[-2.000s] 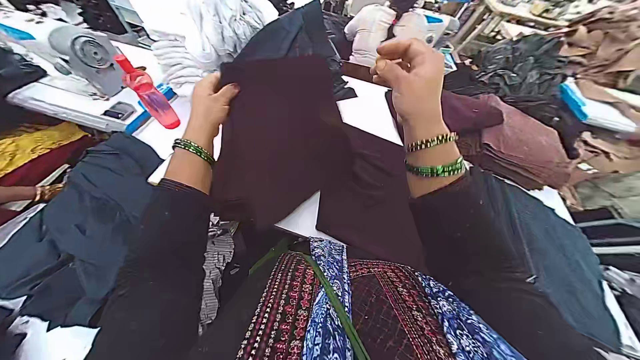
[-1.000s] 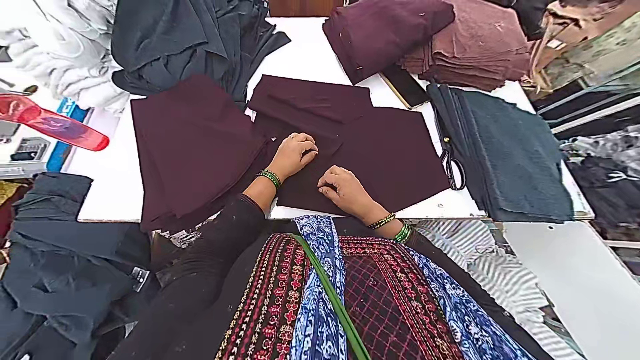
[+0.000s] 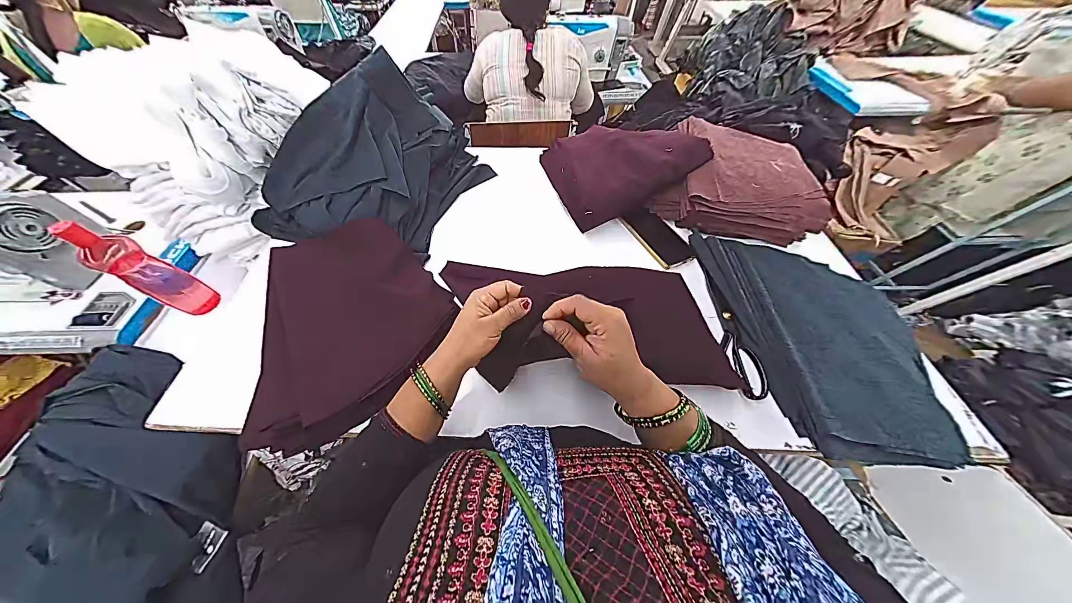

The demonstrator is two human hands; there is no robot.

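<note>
My left hand [image 3: 488, 322] and my right hand [image 3: 596, 339] are raised over a dark maroon fabric piece [image 3: 653, 314] on the white table [image 3: 519, 209]. Thumb and forefinger come together on each hand, with a small gap between the hands. Whether a thread or a fabric edge is pinched in them is too fine to tell. To the left lies a stack of maroon fabric panels [image 3: 335, 335]. Scissors [image 3: 745, 364] with black handles lie at the right, partly under dark blue-grey fabric panels [image 3: 837, 352].
Folded maroon fabric [image 3: 624, 167], brownish-pink panels [image 3: 745, 188] and a dark phone-like object [image 3: 657, 239] lie behind. Dark blue-grey cloth [image 3: 360, 159], white fabric [image 3: 209, 142] and a red bottle [image 3: 142, 268] are at the left. A person [image 3: 529, 71] sits beyond the table, facing away.
Two seconds ago my hands were raised apart with maroon fabric hanging at the left one; a second ago they were low over the table. Now they are close together above the maroon piece.
</note>
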